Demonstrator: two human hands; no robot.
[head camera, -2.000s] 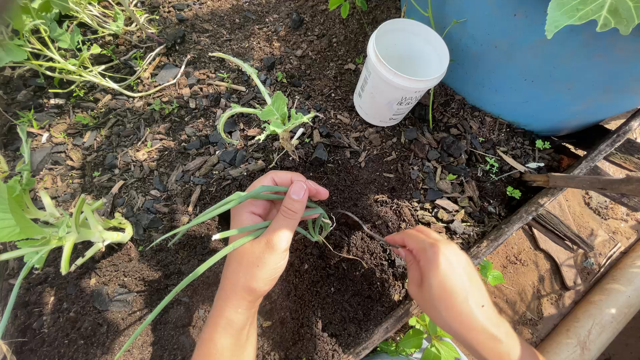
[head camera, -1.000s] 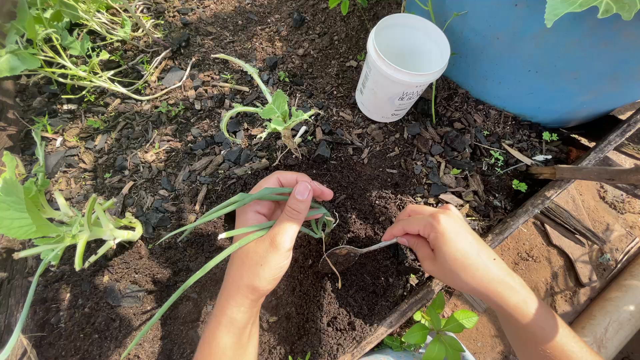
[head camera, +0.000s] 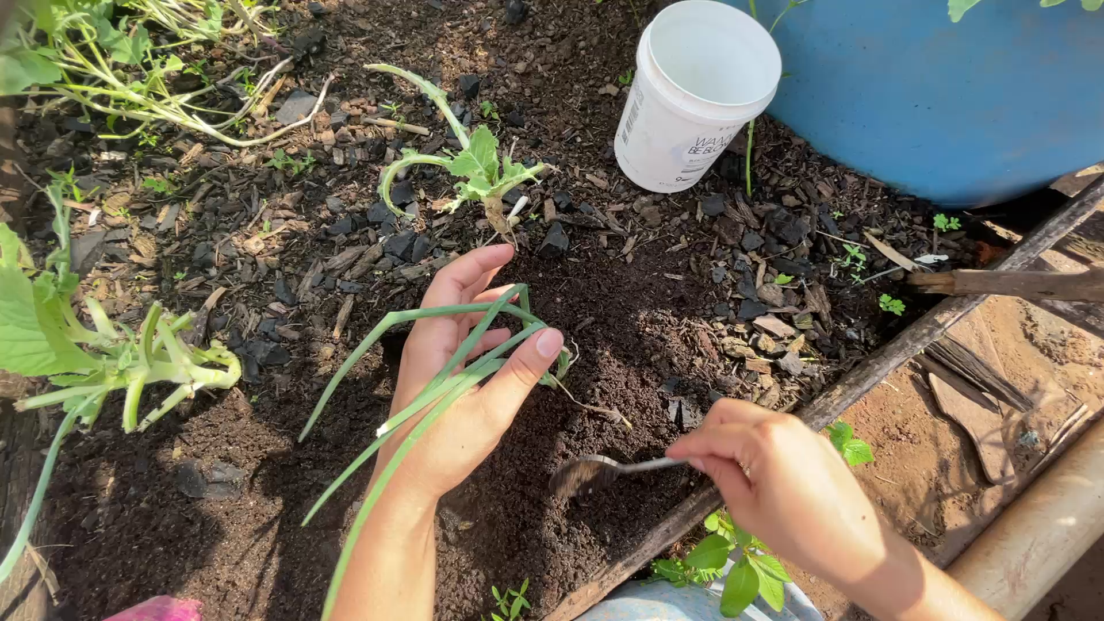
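Observation:
My left hand holds a small bunch of green onion plants between thumb and fingers. Their long leaves hang toward the lower left, and thin roots stick out to the right over the dark soil. My right hand grips the handle of a metal spoon. The spoon's soil-smeared bowl rests at the loose soil, below and right of the onion roots. A leafy plant with a curved stem stands just beyond my left fingertips.
A white plastic tub stands at the upper middle, beside a large blue container. A wooden board edges the bed on the right. Cut leafy stems lie at left. A pipe-like pole runs at lower right.
The spoon in my right hand has moved down and away from the onion roots to the soil nearer the board. My left hand still holds the onions.

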